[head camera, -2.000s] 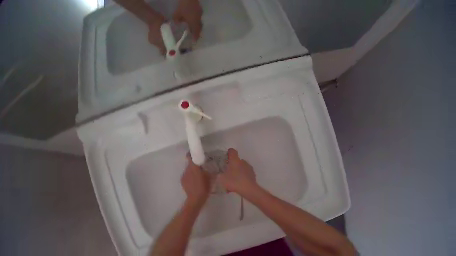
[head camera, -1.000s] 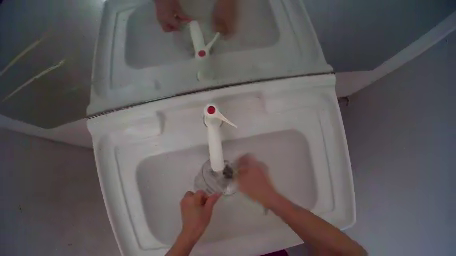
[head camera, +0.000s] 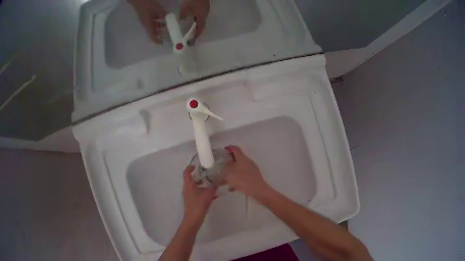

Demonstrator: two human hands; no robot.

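Observation:
A clear glass bowl [head camera: 218, 162] is under the spout of the white tap [head camera: 203, 140] in the white washbasin [head camera: 336, 153]. My left hand [head camera: 198, 196] holds the bowl's left and near side. My right hand [head camera: 244, 173] is around its right side, with the fingertips at the rim. The spout hides part of the bowl. A faint thin handle, perhaps of the spoon [head camera: 248, 206], shows below my right hand; its bowl end is hidden.
A mirror [head camera: 38, 61] behind the basin reflects the tap and both hands. Pale walls [head camera: 408, 153] stand on both sides. A magenta apron edge [head camera: 273, 253] shows at the bottom.
One second ago my right hand was blurred, at the right of the bowl, with my left at its near rim. Now both hands hold the bowl. The view has shifted.

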